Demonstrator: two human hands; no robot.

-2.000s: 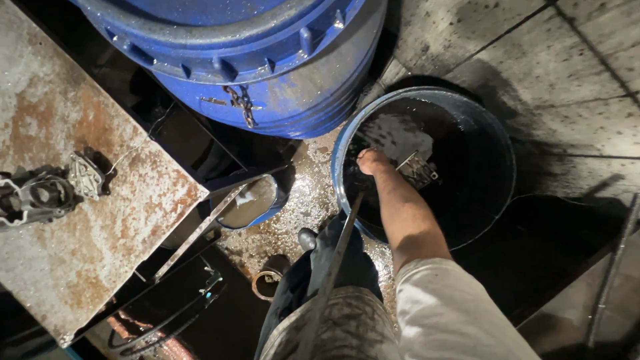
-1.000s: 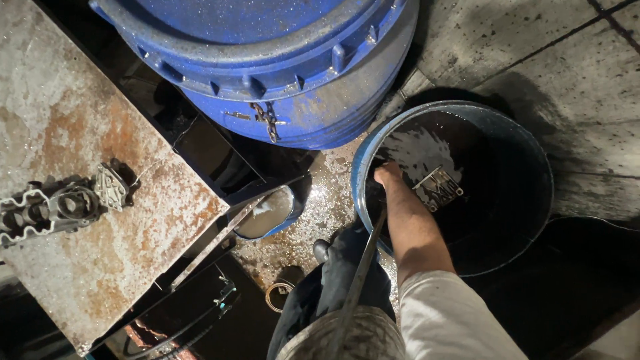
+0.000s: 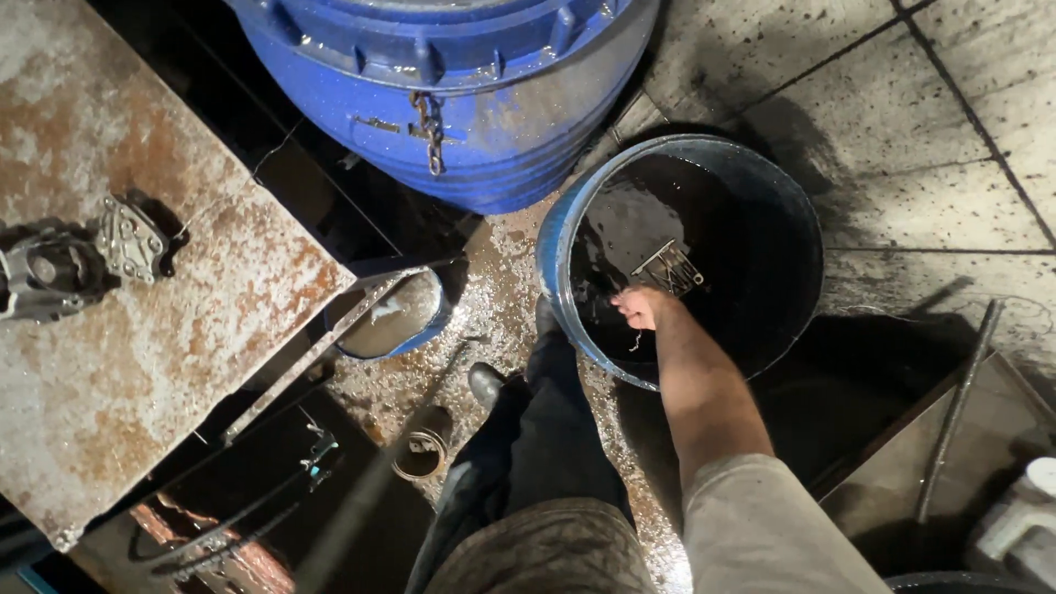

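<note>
My right hand reaches into a round blue tub of dark liquid, its fingers curled; whether it grips anything is unclear. Just beyond the fingers, a metal part with thin bars shows at the liquid. A small pale strand is below the hand. My left hand is out of view. On the rusty metal table at the left lie a greasy cast metal part and a flat metal piece with holes.
A large blue plastic barrel with a chain stands beyond the tub. A small blue container of murky liquid and an open can are near my boots on the wet floor. A metal rod and white jug are at right.
My right hand has shifted from the tub's near-left side toward the barred metal part. The long bar seen beside my arm earlier has swung away to the left, where a blurred streak shows.
</note>
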